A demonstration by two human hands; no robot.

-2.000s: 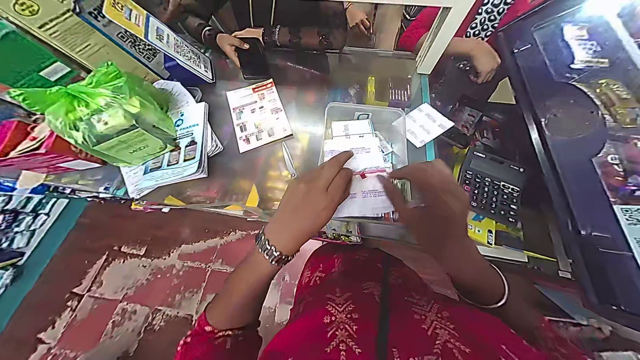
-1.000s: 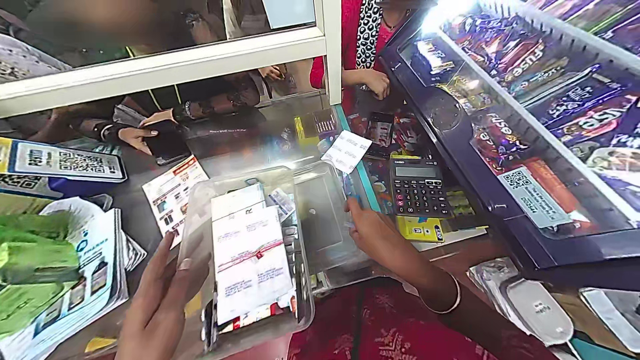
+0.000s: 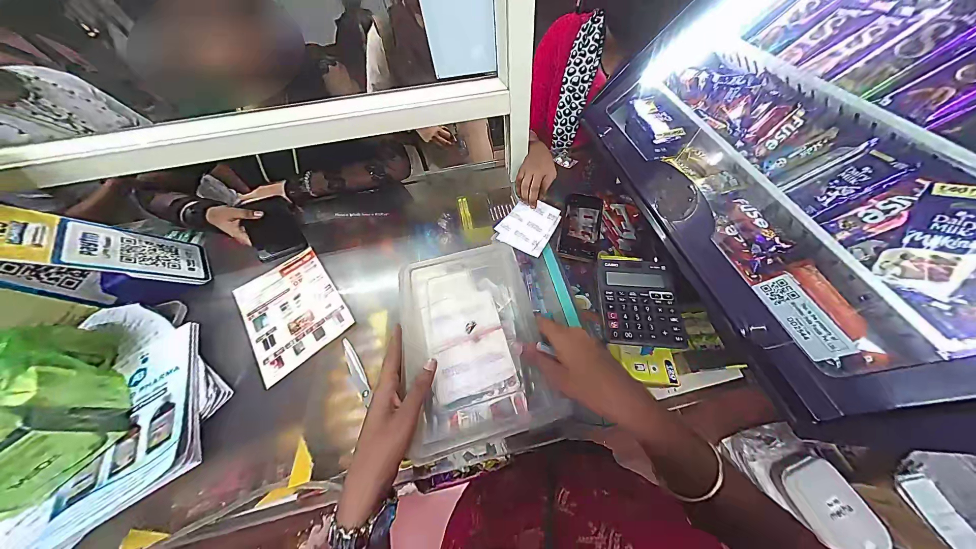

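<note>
A clear plastic box (image 3: 415,290) with a translucent lid over it sits on the glass counter near its front edge. Papers and small packets show through the plastic. My left hand (image 3: 393,419) presses against the box's left side, thumb on the lid. On the right side, my right hand (image 3: 576,358) grips the rim of the box. Just beyond the box, another person's hand (image 3: 537,177) touches some white printed slips (image 3: 528,227). A black Casio calculator (image 3: 640,301) lies to the right of the box, and a printed leaflet (image 3: 293,316) to the left.
A chocolate display case (image 3: 732,305) stands at the right. Behind the counter's far edge is a white window frame (image 3: 267,122); another person's hands hold a dark phone (image 3: 272,227). A green plastic bag (image 3: 57,412) rests on papers at the left. A phone (image 3: 581,225) lies beyond the calculator.
The box was uncovered with papers showing; now the translucent lid covers it. My left hand has moved onto its near left side. Another person's hand has reached the white slips.
</note>
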